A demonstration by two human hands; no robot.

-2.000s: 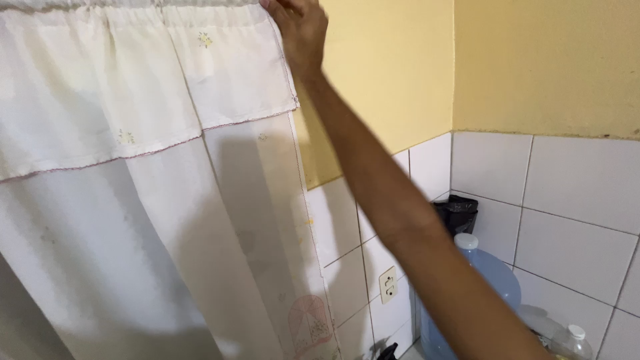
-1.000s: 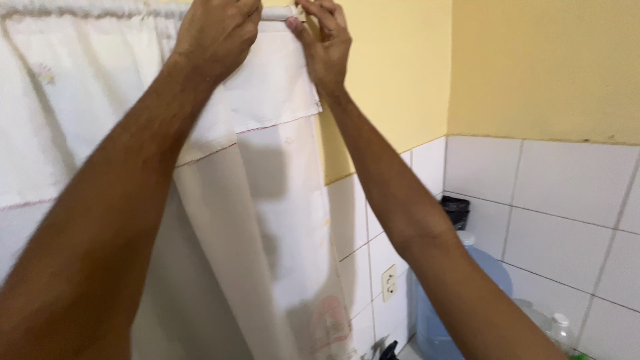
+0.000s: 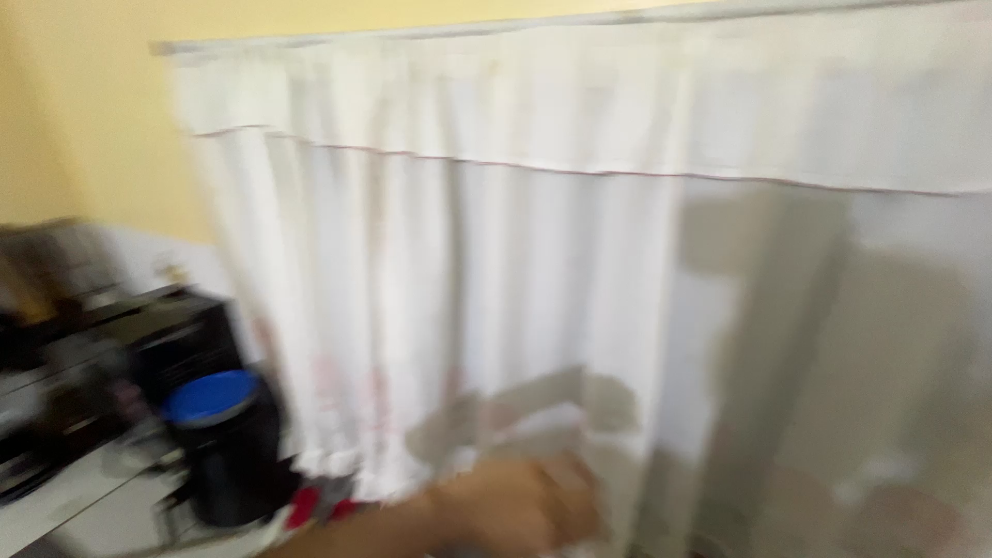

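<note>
A white curtain (image 3: 511, 256) with a reddish seam line hangs in folds from a pale rod (image 3: 434, 31) along the yellow wall. Low in the blurred picture is my left hand (image 3: 527, 500), in front of the curtain's lower part. Its fingers are too blurred to tell whether they are closed or touch the cloth. Shadows fall across the curtain's middle and right side. My right hand is out of the frame.
At the lower left, a black container with a blue lid (image 3: 213, 397) stands on a pale tiled counter (image 3: 85, 504). A dark boxy appliance (image 3: 186, 333) is behind it. Small red items (image 3: 304, 505) lie near the curtain's hem.
Both hands were up at the rod's right end; now the left is low before the curtain and the right is out of sight. The view has swung left.
</note>
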